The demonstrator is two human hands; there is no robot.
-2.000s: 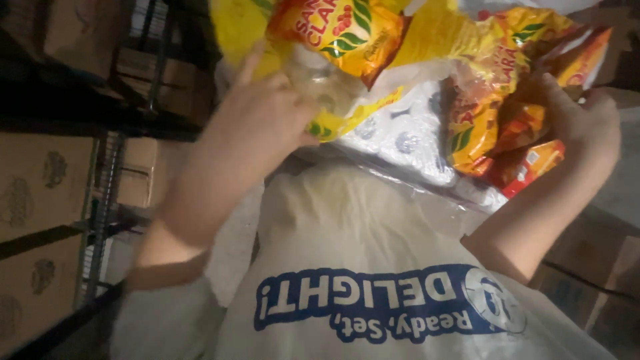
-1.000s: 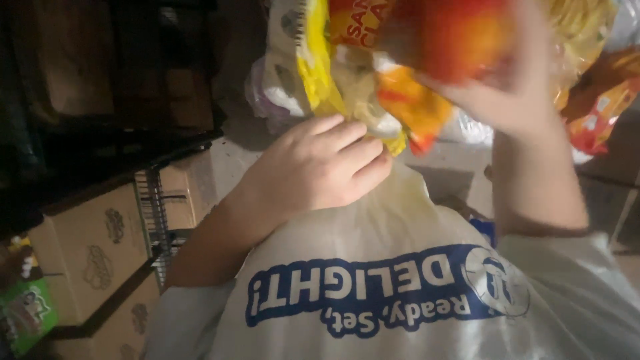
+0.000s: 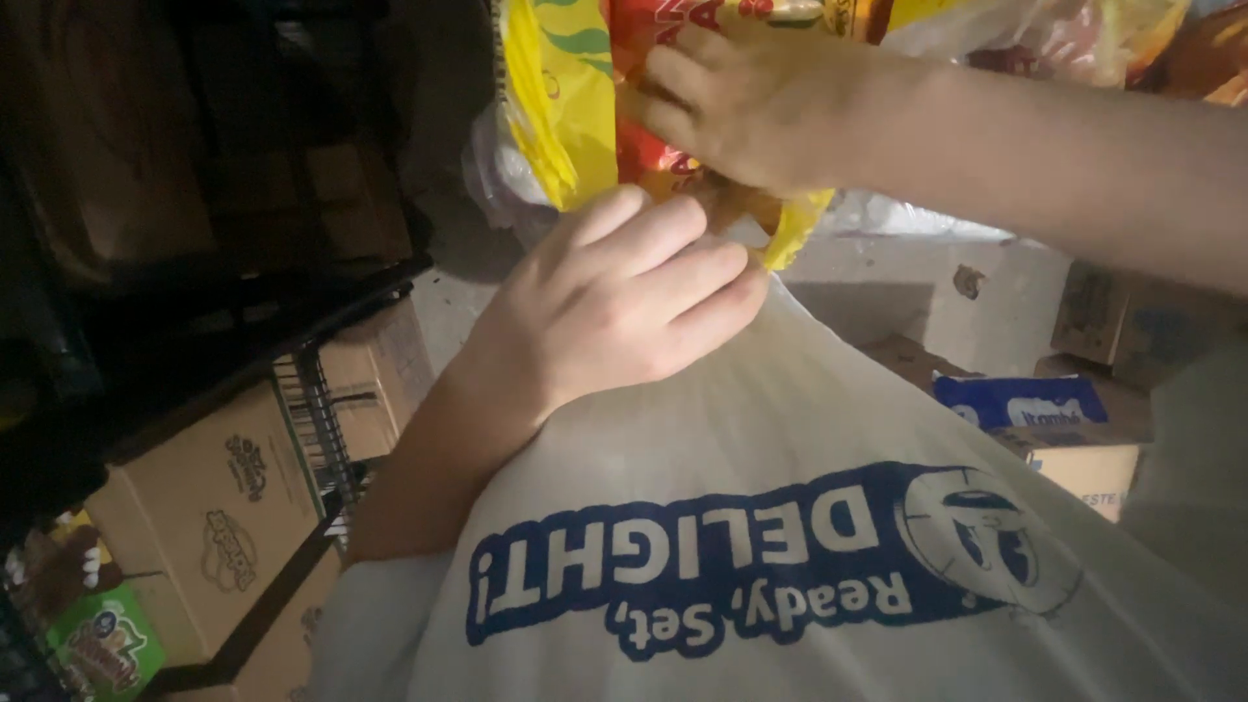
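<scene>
My left hand grips the near rim of a yellow plastic bag, its fingers curled over the edge. Inside that bag lie red and orange food packets. My right hand reaches across from the right and lies over the packets in the bag's mouth; its fingers are bent, and whether it grips a packet cannot be told. Below the bag spreads the front of my pale printed T-shirt. More clear and orange packages lie at the top right, behind my right forearm.
Cardboard boxes stand at the left beside a black wire rack. A green package is at the lower left. To the right, a blue package rests by an open carton. The upper left is dark.
My right hand, which held a blurred red and orange packet a second ago, has moved left into the bag's mouth. My left hand stays at the bag's rim.
</scene>
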